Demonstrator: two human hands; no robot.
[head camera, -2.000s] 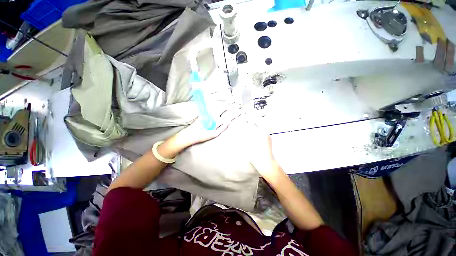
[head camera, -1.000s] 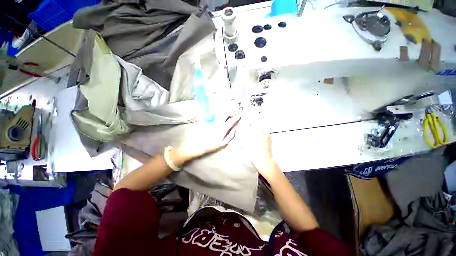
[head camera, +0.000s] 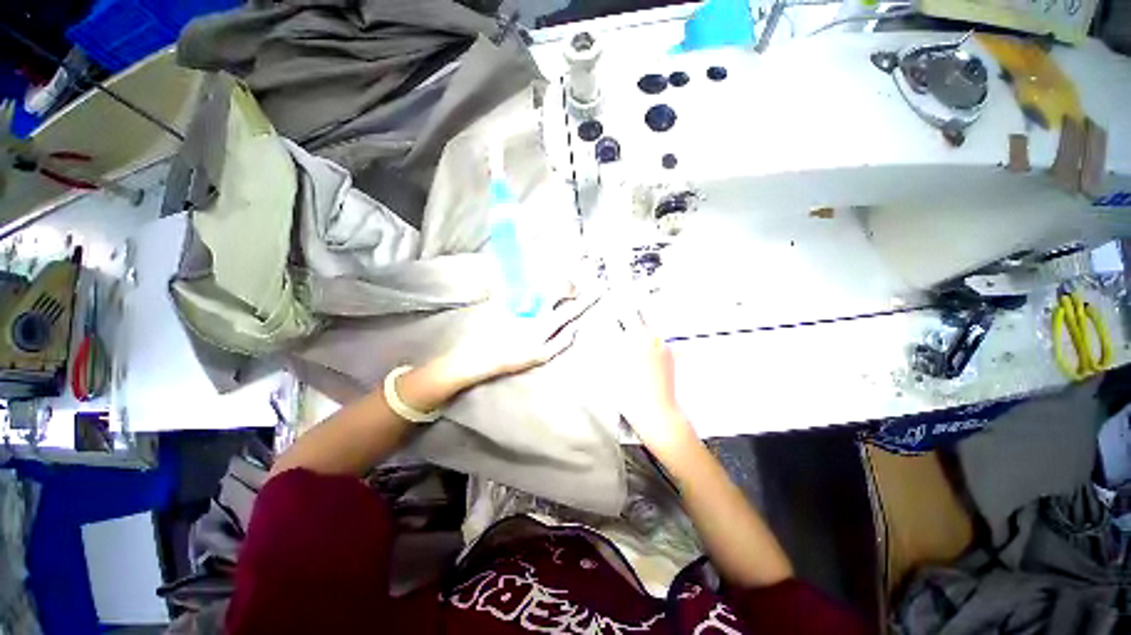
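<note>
A large grey-brown garment piece (head camera: 521, 428) lies over the machine bed's front edge and hangs to my lap. My left hand (head camera: 496, 347) lies flat on it, fingers pointing at the needle area. My right hand (head camera: 645, 372) rests at the cloth's right edge, its fingers washed out by the lamp glare. The white sewing machine (head camera: 794, 155) stands beyond, its arm running to the right. The presser foot and needle are lost in glare. A bright blue lamp tube (head camera: 512, 261) stands just above my left hand. Paler greenish-beige cloth (head camera: 248, 236) is bunched at the left.
Yellow snips (head camera: 1080, 335) lie at the table's right end beside a black metal attachment (head camera: 955, 341). Red-handled scissors (head camera: 87, 360) lie on the left side table. Dark grey-brown cloth (head camera: 335, 62) is heaped behind the bed. More dark cloth (head camera: 1029, 546) lies at the lower right.
The camera view has shifted slightly. The cloth's lower right corner sits a little further left, and my right hand is slightly closer in. Both hands remain on the cloth.
</note>
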